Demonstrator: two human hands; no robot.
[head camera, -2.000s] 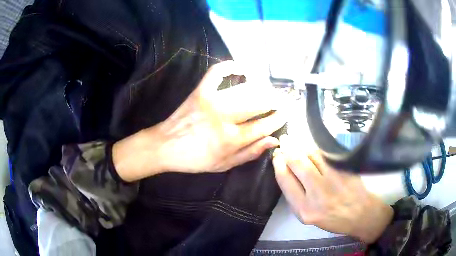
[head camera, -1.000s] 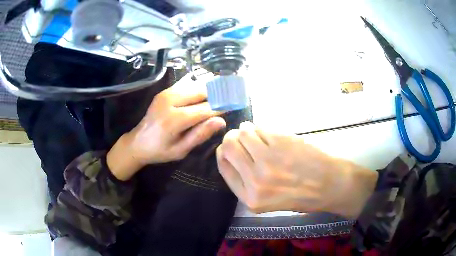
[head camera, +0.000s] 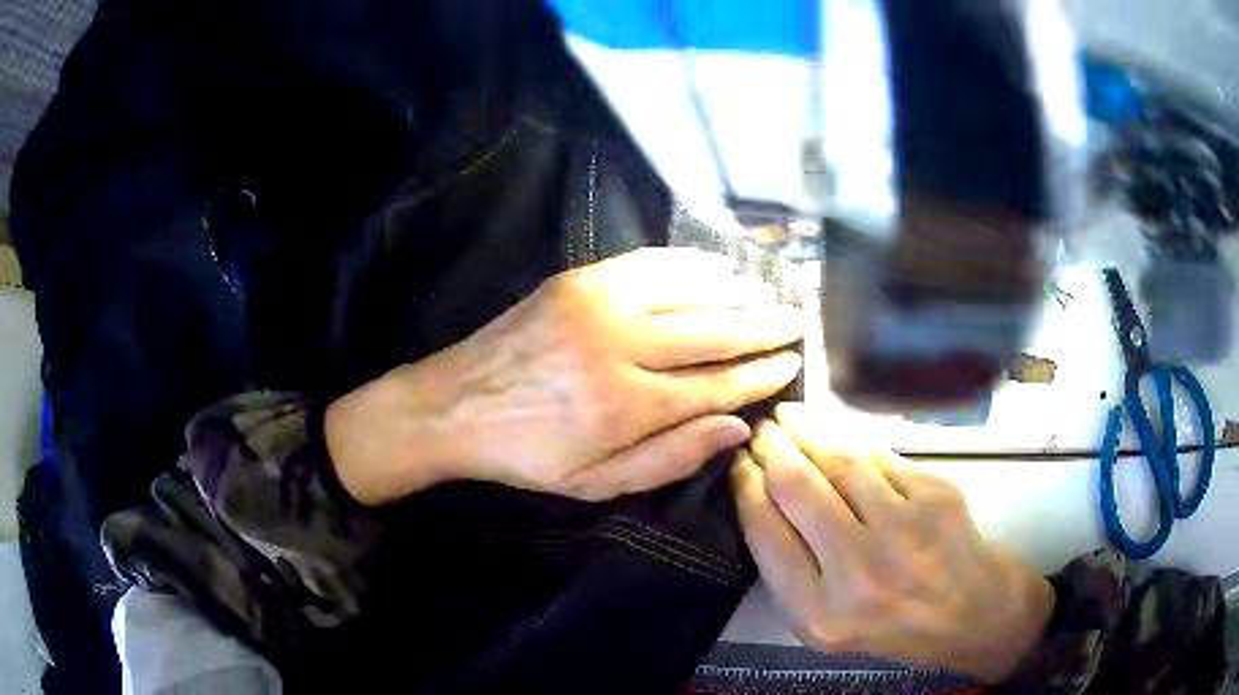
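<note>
A large black garment (head camera: 449, 285) with thin tan topstitching covers the left and centre. My left hand (head camera: 584, 380) lies flat on it, fingers together and pointing right, pressing its right edge just below the needle area. My right hand (head camera: 883, 557) is at the same edge, below and right of the left fingertips, with thumb and fingers pinching the cloth edge. The white sewing machine head (head camera: 761, 109) with a blue stripe stands above. The presser foot area (head camera: 781, 231) is washed out by glare, so the needle cannot be made out.
A large blurred dark machine part (head camera: 951, 245) hangs close to the camera, right of the needle area. Blue-handled scissors (head camera: 1155, 435) lie at the right on the white table (head camera: 1033, 509). A small tan patch (head camera: 1035, 368) is left of them. A measuring strip (head camera: 815, 675) runs along the front edge.
The view has shifted, so the machine head and scissors sit elsewhere in the picture. My left hand now lies flatter with its fingers extended. My right hand still pinches the cloth edge.
</note>
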